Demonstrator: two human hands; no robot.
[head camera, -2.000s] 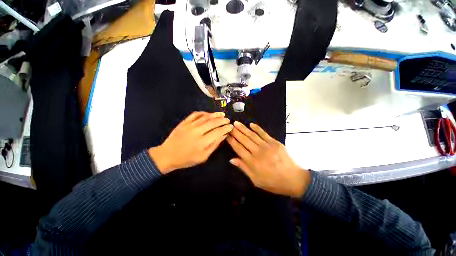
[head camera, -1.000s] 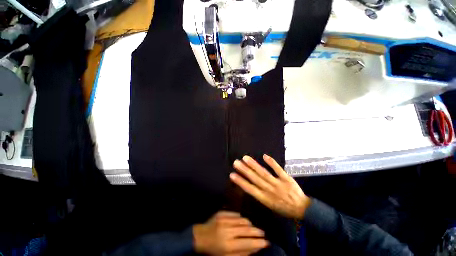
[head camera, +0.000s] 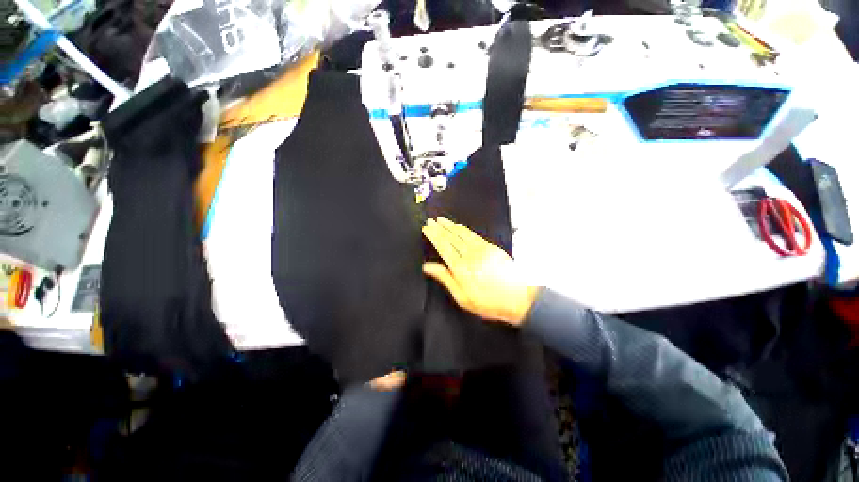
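Black cut panels (head camera: 348, 226) lie over the sewing table and hang past its front edge, with a seam line running down from the presser foot (head camera: 429, 179). My right hand (head camera: 480, 275) lies flat on the cloth just below the foot, fingers pointing up and left. My left hand (head camera: 387, 380) is mostly hidden at the table's front edge under or behind the cloth; only a small part shows, so its grip cannot be told. A black strip (head camera: 507, 80) hangs over the machine head.
A stack of black pieces (head camera: 155, 235) lies at the left on brown paper (head camera: 209, 174), with a clear plastic bag (head camera: 212, 42) behind. At the right are the control panel (head camera: 706, 111), red handles (head camera: 784, 227) and a phone (head camera: 829, 200). A wooden-handled tool (head camera: 565, 104) lies along the machine.
My right hand has moved up the cloth towards the presser foot. My left hand has moved left, mostly out of sight. The camera view has shifted, showing more of the table's right end.
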